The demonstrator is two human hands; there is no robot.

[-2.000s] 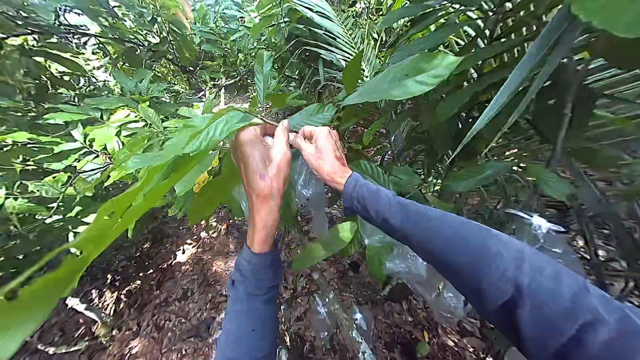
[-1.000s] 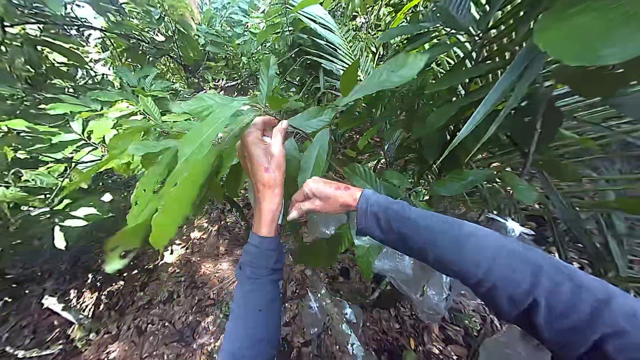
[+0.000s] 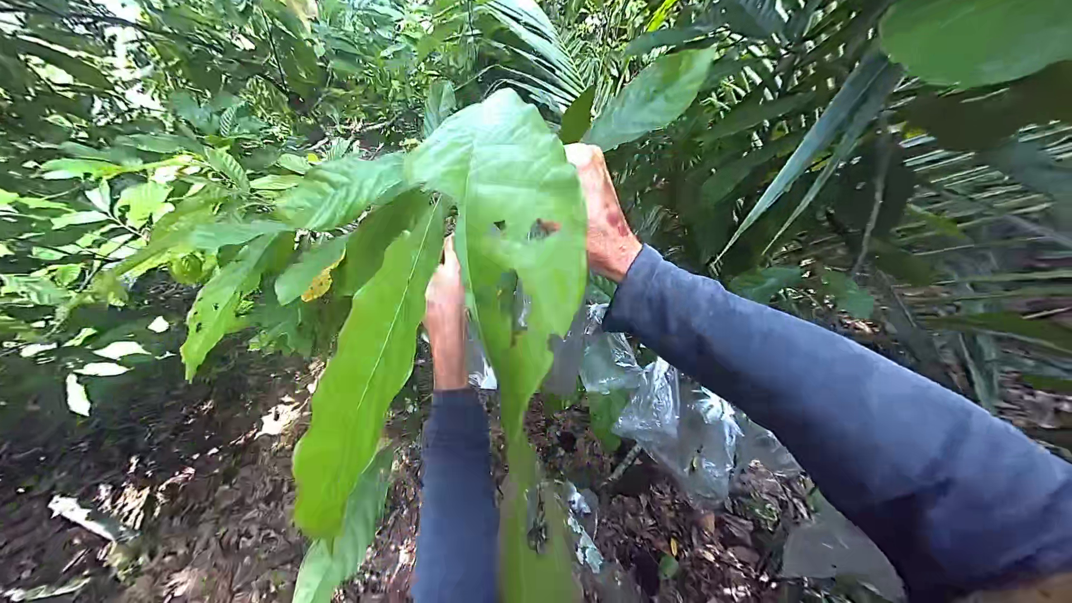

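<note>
A broad green leaf [image 3: 519,209] with ragged holes hangs in front of both hands and hides much of them. My left hand [image 3: 445,293] is behind the leaves left of it, its fingers hidden. To the right, my right hand [image 3: 601,209] is raised at the leaf's upper right edge; its fingertips are out of sight, so what it holds cannot be seen. A long, bright green leaf [image 3: 368,368] droops to the left of my left forearm. Clear plastic bags [image 3: 670,410] hang below my right forearm.
Leafy branches [image 3: 218,234] crowd the left, one leaf with a yellow-brown patch. Palm fronds [image 3: 821,142] reach in from the right. Brown leaf litter [image 3: 209,502] covers the ground, with a pale piece of debris [image 3: 84,515] at the lower left.
My right hand went down from beside my left hand, then came back up. The large holed leaf has swung in front of my hands, and my left hand is lower.
</note>
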